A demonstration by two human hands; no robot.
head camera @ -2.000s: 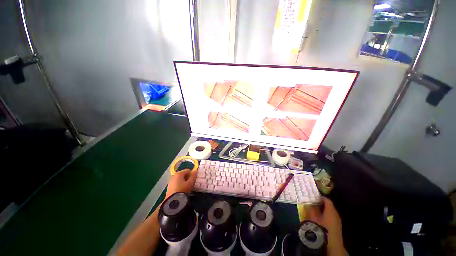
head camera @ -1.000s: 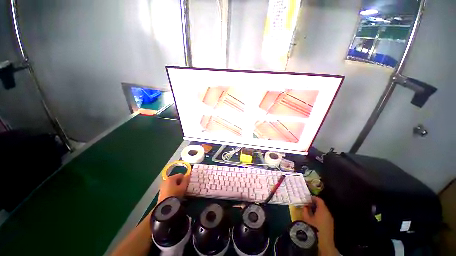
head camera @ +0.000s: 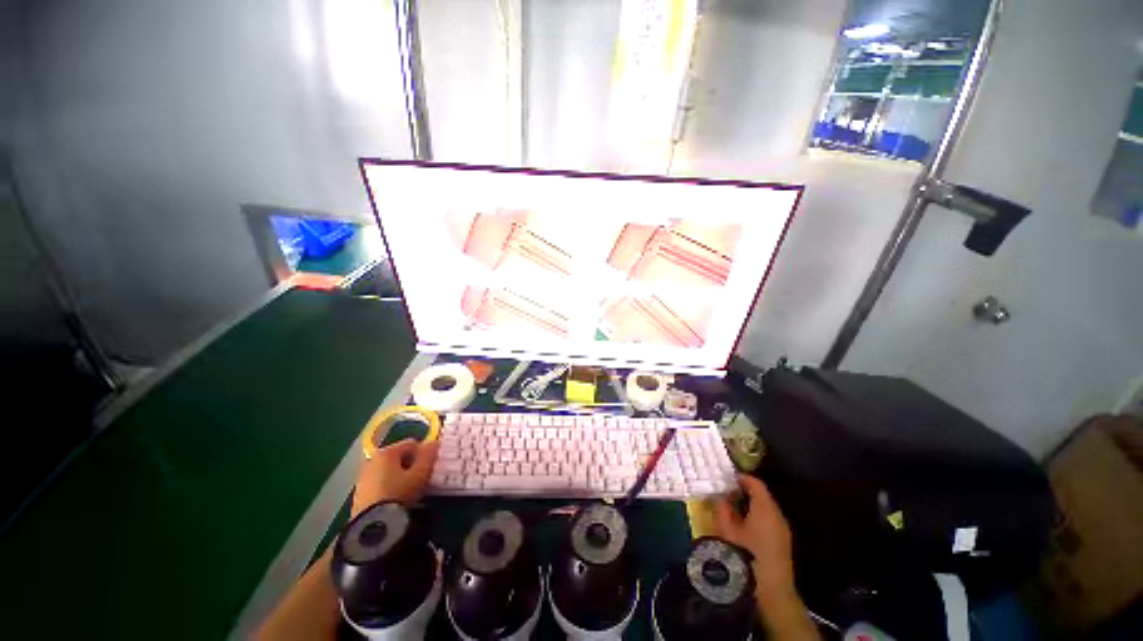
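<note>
Several security cameras with black ball heads and white bodies stand in a row at the bottom edge; the leftmost camera [head camera: 382,570] and the rightmost camera [head camera: 704,595] are cut off below. My left hand [head camera: 396,473] rests behind the leftmost camera, at the left end of the white keyboard [head camera: 552,453], fingers curled by the yellow tape roll [head camera: 401,426]; its grip is unclear. My right hand [head camera: 758,528] is at the keyboard's right end, beside the yellow sticky notes [head camera: 702,518]; its fingertips are blurred. The monitor [head camera: 577,269] shows a four-way split picture.
A red pen [head camera: 652,461] lies across the keyboard. White tape rolls [head camera: 443,388] and small items lie below the monitor. A long green surface [head camera: 163,438] runs along the left. A bulky black bag [head camera: 890,463] is at the right, with a brown cardboard box [head camera: 1103,526] beyond.
The view has turned to the right, so the bench things sit further left in the picture. The box has come into view. Both hands stay near the keyboard's ends.
</note>
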